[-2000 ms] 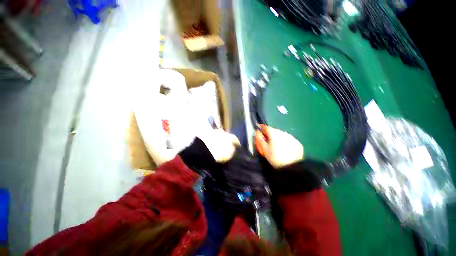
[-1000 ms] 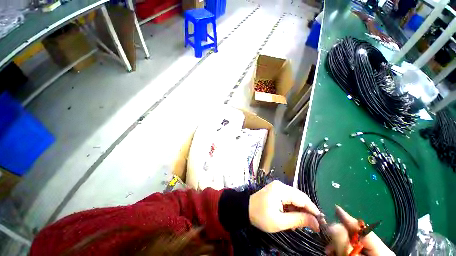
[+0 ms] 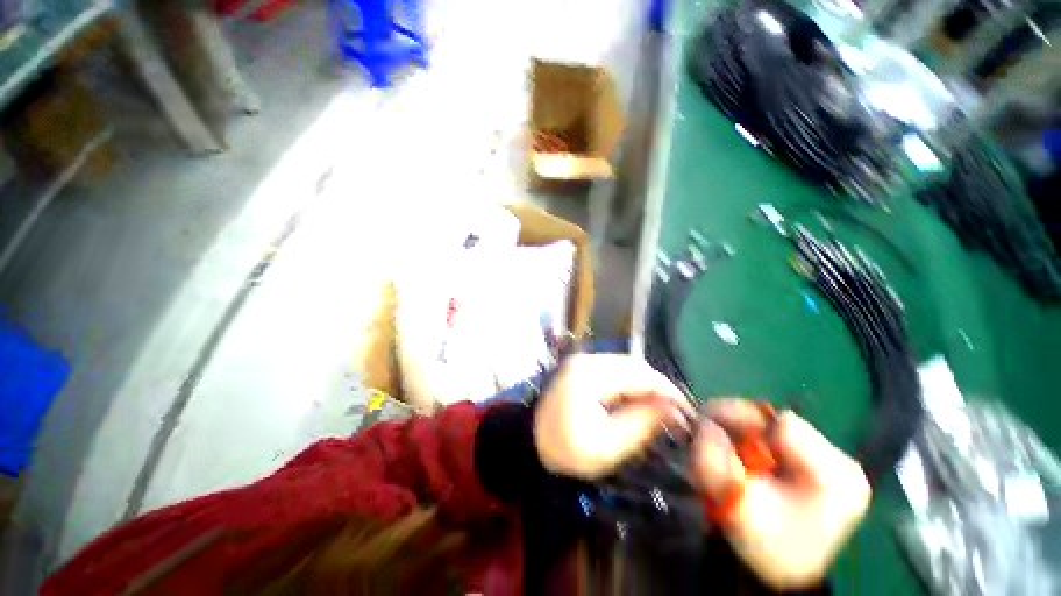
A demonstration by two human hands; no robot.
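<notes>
The frame is blurred. My left hand point(image 3: 605, 417) is closed with its fingertips pinching a cable end near the bench's front edge. My right hand point(image 3: 785, 495) is closed around orange-handled scissors point(image 3: 756, 454), and its fingertips meet the left ones; the blades cannot be made out. Black cables point(image 3: 628, 512) lie below my hands across the lap. A curved bundle of black cables point(image 3: 867, 314) with silvery ends lies on the green bench point(image 3: 756, 314). A smaller cable group point(image 3: 666, 309) lies at the bench's left edge.
A carton with a white liner point(image 3: 483, 303) stands left of the bench, a smaller carton point(image 3: 572, 116) beyond it. Large black cable heaps point(image 3: 791, 93) lie at the bench's far end. A clear plastic bag point(image 3: 989, 489) lies at right. A blue stool point(image 3: 382, 41) stands on the floor.
The view has swung since the last frame, so the bench and cartons sit further left and higher. My hands are still together at the cable end, with the scissors still in the right hand.
</notes>
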